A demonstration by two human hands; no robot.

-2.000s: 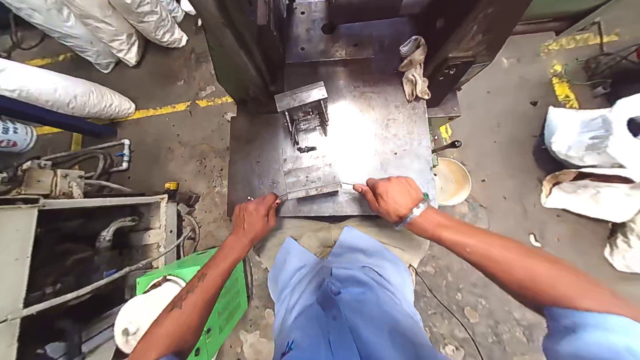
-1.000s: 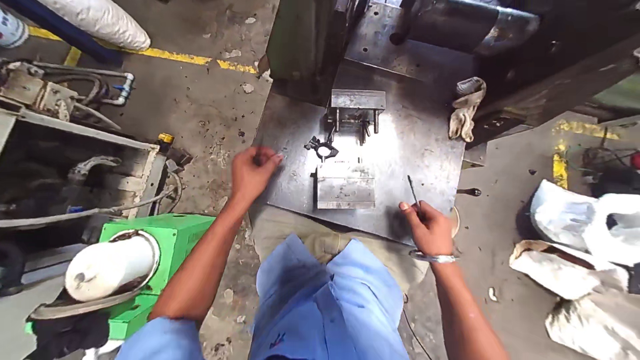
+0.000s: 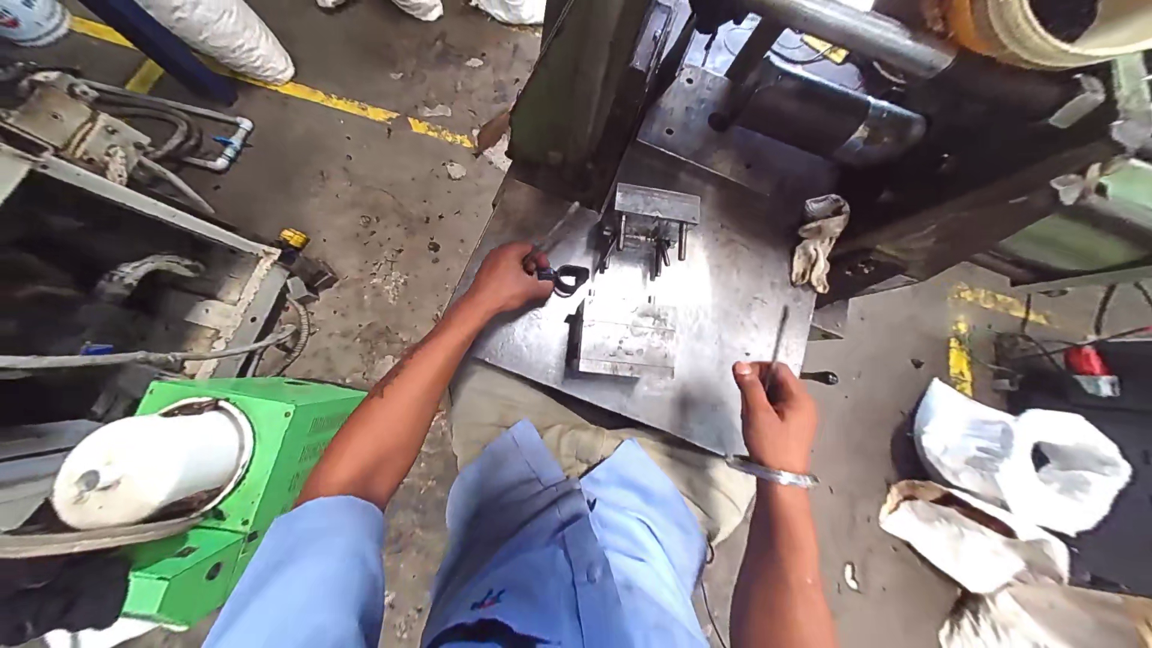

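My left hand [image 3: 511, 281] is closed on a pair of black-handled scissors [image 3: 569, 280], over the left part of a steel plate [image 3: 711, 315]. A thin light rod or blade [image 3: 560, 225] points up and away from that hand. To its right lies a metal block [image 3: 627, 340], and behind the block stands a metal fixture with pins [image 3: 658, 205]. My right hand [image 3: 776, 405] holds a thin dark metal rod [image 3: 781, 337] upright near the plate's right front edge. What its fingers cover is hidden.
A pair of work gloves [image 3: 818, 243] lies at the plate's right side beside the press frame [image 3: 909, 216]. A green machine with a white cylinder [image 3: 148, 463] stands at lower left. White sacks [image 3: 1062, 472] lie on the floor at right. A black lever [image 3: 819, 378] sticks out past the plate's right edge.
Both hands were at the block's front edge at first, then moved apart. My left hand has since taken hold of the black-handled tool that lay left of the block. The view has shifted.
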